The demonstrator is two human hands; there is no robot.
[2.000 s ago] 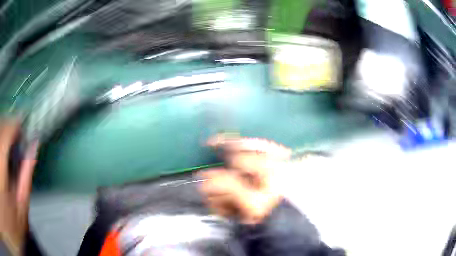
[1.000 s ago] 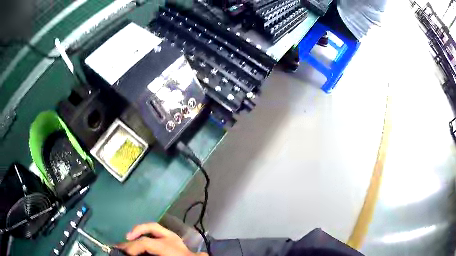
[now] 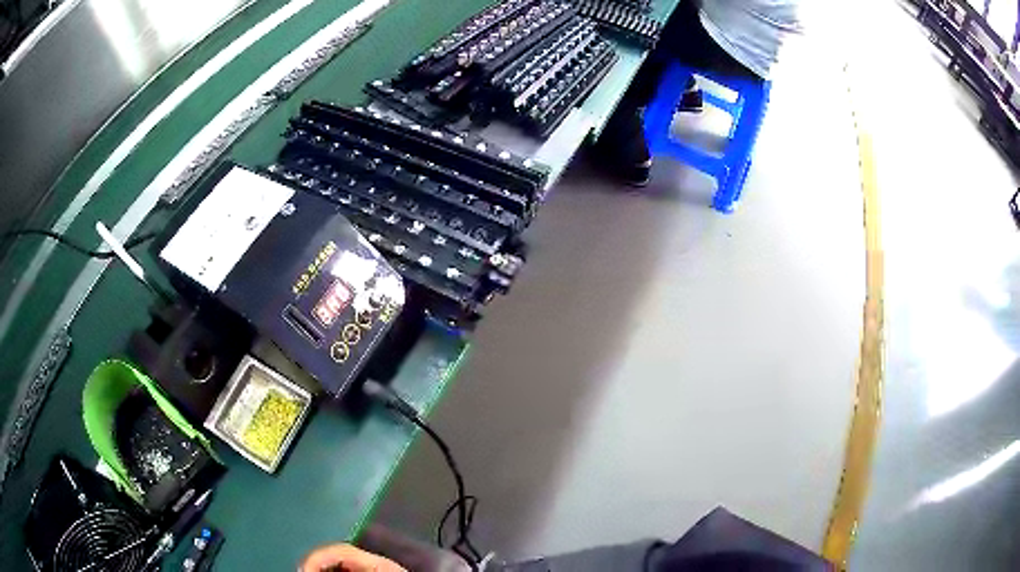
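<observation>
My right hand (image 3: 349, 559) shows only as a small part at the bottom edge, cut off by the frame, with a dark sleeve beside it. What it holds cannot be seen. My left hand is not in view. The black soldering station (image 3: 319, 296) with lit red digits stands at centre left. Its black cable (image 3: 447, 453) hangs down past the bench edge toward the sleeve. A sponge tray (image 3: 260, 413) with a yellow pad sits beside the station. The end of a dark strip (image 3: 202, 550) shows at the bottom left.
A green curved holder (image 3: 106, 413) and a black round fan grille (image 3: 101, 542) stand at the lower left. Dark strips (image 3: 414, 201) are piled beyond the station. A person in a grey top sits on a blue stool (image 3: 727, 134). A yellow line (image 3: 867, 369) crosses the grey floor.
The view has turned and shifted, so the bench things sit lower and more of the far bench shows. My right hand and the dark strip have mostly gone out past the bottom edge.
</observation>
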